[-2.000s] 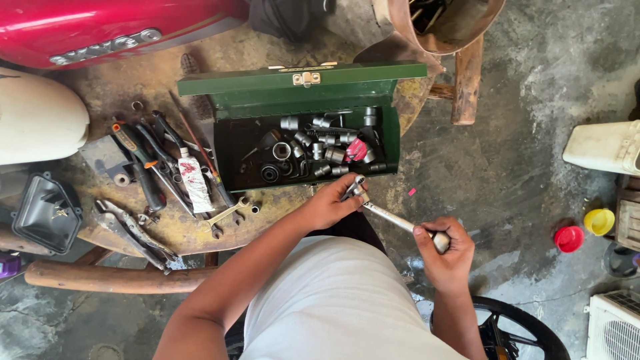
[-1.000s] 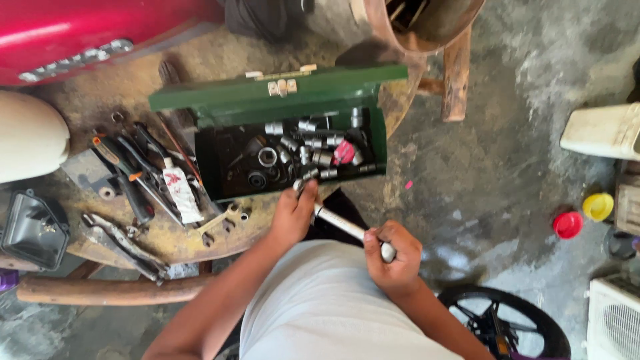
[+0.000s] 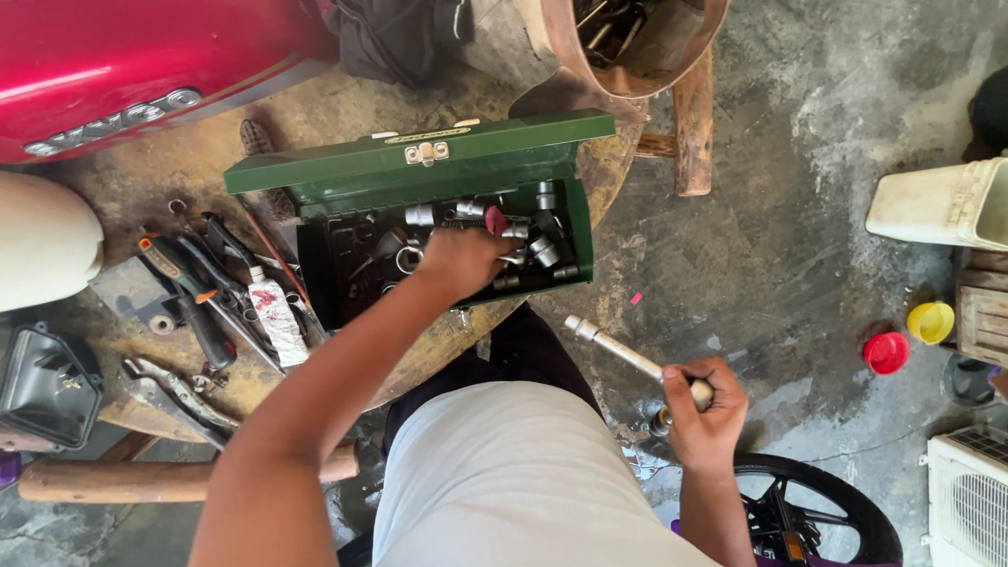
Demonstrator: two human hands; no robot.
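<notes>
The green metal toolbox [image 3: 587,236] lies with its lid up on the worn round table, and several steel sockets [image 3: 543,250] fill its right half. Over those sockets reaches my left hand [image 3: 465,260], its fingertips at a small steel piece beside a pink-red item [image 3: 495,220]; whether they grip it I cannot tell. Out to the right, past the table edge, my right hand [image 3: 709,405] is closed round the handle end of a steel socket wrench [image 3: 626,354]. The wrench's far end points up and left, toward the toolbox.
Left of the toolbox lie a screwdriver [image 3: 175,266], a white tube [image 3: 277,315] and locking pliers [image 3: 177,394]. A red fuel tank [image 3: 157,71] is at the upper left, a rusty metal container [image 3: 555,39] at the top. A wheel [image 3: 882,512] stands at the lower right.
My left hand has left the end of the wrench and moved up into the toolbox. My right hand, still holding the wrench, has moved down and to the right, away from the box.
</notes>
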